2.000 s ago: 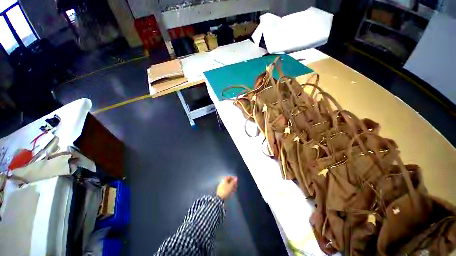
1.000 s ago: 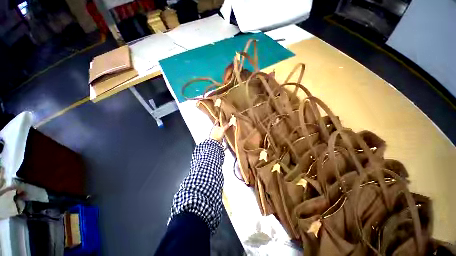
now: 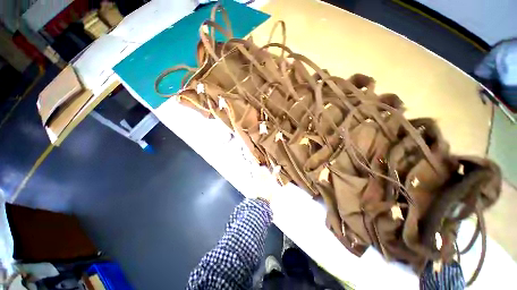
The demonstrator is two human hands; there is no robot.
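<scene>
Several brown handbags [image 3: 351, 195] stand close together in a long row on the white and tan covered table. Their brown handle loops stick up, and small pale tabs [image 3: 396, 212] show at the zip ends. My left hand [image 3: 272, 190] is at the row's near side, by the lower edge of a bag; it is pale and blurred against the white sheet, and its fingers cannot be made out. My right hand [image 3: 438, 264] is at the bottom right, at the last bag; only a little shows above the cuff, and its grip is hidden.
A green mat [image 3: 164, 56] lies at the table's far end. A side table [image 3: 59, 136] with brown sheets adjoins it at the far left. A blue crate [image 3: 110, 276] and a dark brown panel [image 3: 48, 235] are at lower left. Shoes [image 3: 272, 264] show below the table edge.
The view has swung right and down along the bags. My left hand has moved from the far bags towards the middle of the row. My right hand has come into view at bottom right.
</scene>
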